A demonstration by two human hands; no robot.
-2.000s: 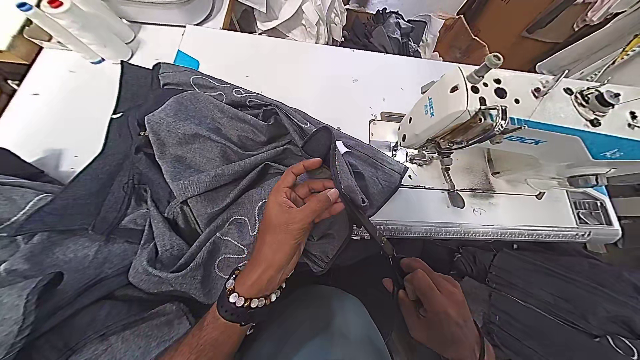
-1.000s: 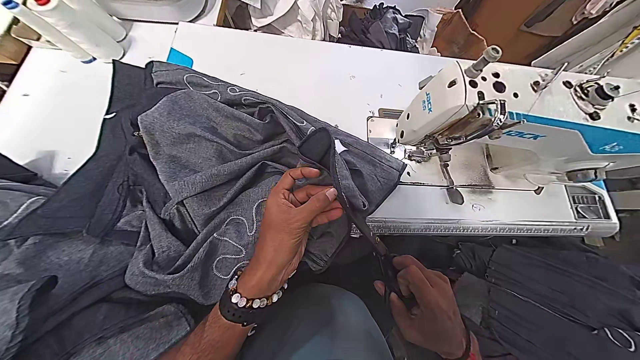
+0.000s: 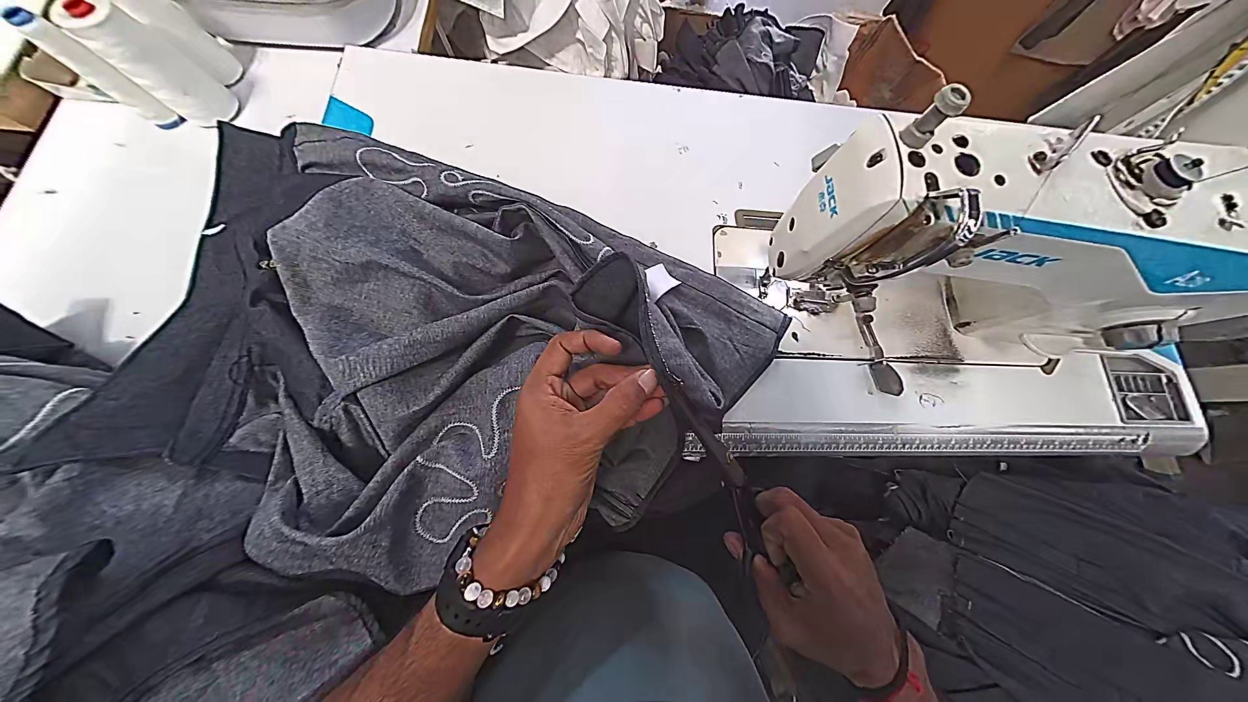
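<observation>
A dark grey garment [image 3: 419,283] with wavy light stitching lies bunched on the table, one corner reaching close to the needle area of the sewing machine [image 3: 877,214]. My left hand [image 3: 575,419] pinches the garment's dark edge between thumb and fingers, beside a small white tag [image 3: 660,283]. In my right hand [image 3: 819,575] are dark-handled scissors [image 3: 726,463], held at the table's front edge. Their blades point up and left along the dark edge near my left fingertips; whether the blades are apart is unclear.
White thread cones [image 3: 146,58] stand at the back left. Dark garments [image 3: 1092,565] hang over my lap at the right, and more grey cloth [image 3: 146,565] is heaped at the left. White and black cloth scraps [image 3: 741,54] lie behind the table.
</observation>
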